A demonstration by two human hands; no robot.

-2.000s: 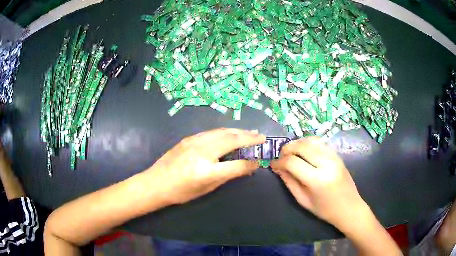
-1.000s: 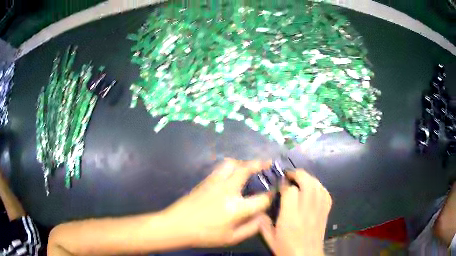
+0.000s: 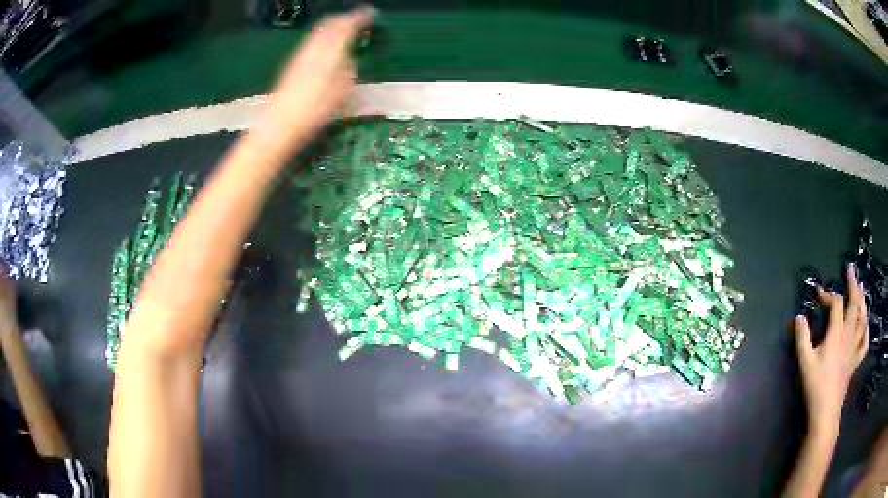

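Note:
My left hand [image 3: 326, 63] is stretched out over the green conveyor belt [image 3: 506, 53], blurred. A small dark shape shows at its fingertips; I cannot tell whether it is held. My right hand [image 3: 835, 331] is at the right, fingers apart, at the edge of a group of black plastic housings [image 3: 874, 326]. Its fingertips are beside or over some of them. A big loose heap of small green circuit boards [image 3: 526, 263] lies in the middle. Long uncut board strips [image 3: 136, 258] lie at the left, partly hidden behind my left forearm.
A white strip [image 3: 584, 101] separates the dark tabletop [image 3: 389, 428] from the belt. Black units [image 3: 718, 63] lie on the belt. A pile of silvery parts [image 3: 29, 209] is at the far left, with another person's arm [image 3: 29, 379] below it. Another arm shows at the lower right edge.
My hands have parted from the black housing they held near the front. My left hand has moved up over the belt, my right hand out to the housings. The view has tilted up, showing more belt.

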